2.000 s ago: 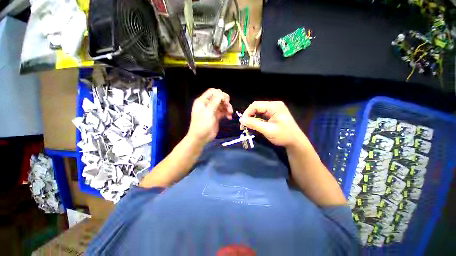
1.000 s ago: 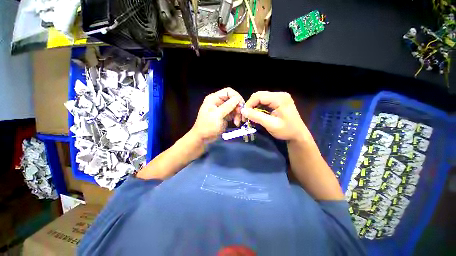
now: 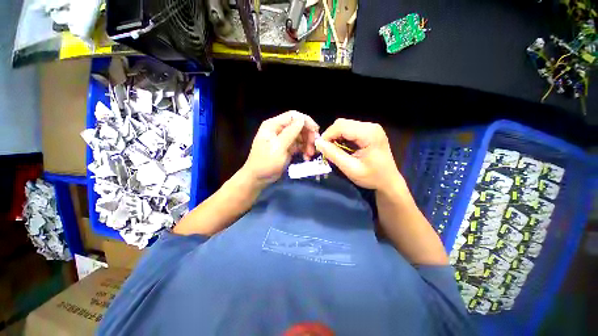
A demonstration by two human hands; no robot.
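Note:
My left hand (image 3: 280, 146) and my right hand (image 3: 358, 152) are close together above my lap, fingertips nearly touching. A small white piece (image 3: 309, 170) hangs just below the fingertips, with short prongs under it. Yellow lead wires (image 3: 343, 146) run beside my right fingers. My right thumb and fingers are pinched on the wired piece. My left fingers are curled against its near end; their exact grip is hidden.
A blue tray (image 3: 202, 141) of folded white pieces is at left. A blue basket (image 3: 486, 136) holds rows of covered boards at right. On the bench are a green circuit board (image 3: 402, 33), tangled wired boards (image 3: 565, 65) and a black fan (image 3: 172, 29). A carton (image 3: 73, 303) is at lower left.
The left hand has moved in to the right hand and the piece. The white piece has turned so that its broader side shows. The whole view has shifted slightly.

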